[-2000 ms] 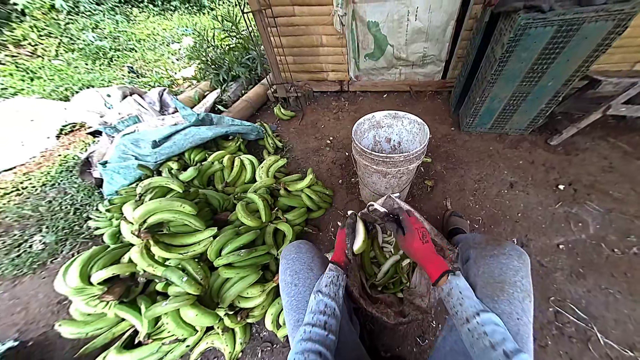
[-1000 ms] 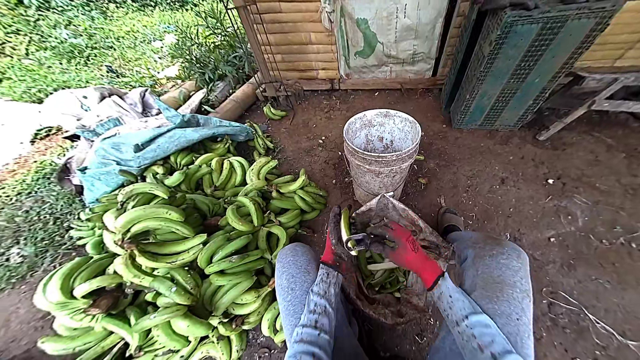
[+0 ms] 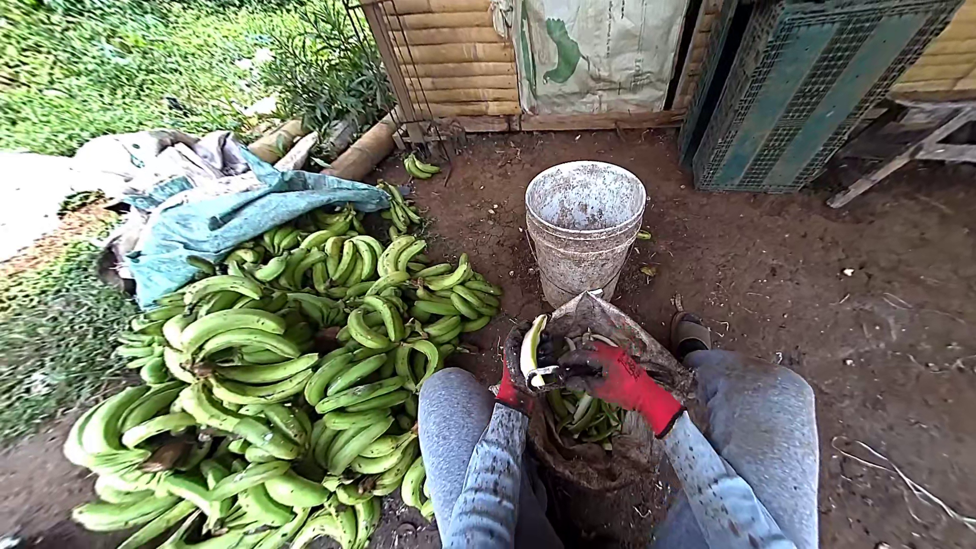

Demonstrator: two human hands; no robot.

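Note:
My left hand (image 3: pixel 518 366), in a red and black glove, grips a partly peeled green plantain (image 3: pixel 533 347) upright. In my right hand (image 3: pixel 621 381), also gloved, is a small peeling tool (image 3: pixel 543 374) with a metal end that lies against the plantain's lower part. Both hands are over an open woven sack (image 3: pixel 610 461) between my knees, which holds green and pale peels (image 3: pixel 587 418). Just beyond the sack stands a stained white plastic bucket (image 3: pixel 583 248); no contents show in it. A large heap of green plantain bunches (image 3: pixel 252 366) lies to my left.
Teal cloth (image 3: pixel 221 221) and greyish sacking partly cover the heap's far edge. Teal plastic crates (image 3: pixel 816 91) stand at the back right, near a wooden trestle (image 3: pixel 907 160). A bamboo wall (image 3: pixel 457 61) closes off the back. A small bunch (image 3: pixel 420 167) lies on the dirt floor.
The plantain in my left hand shows more pale flesh than one second ago. Both hands stay over the sack.

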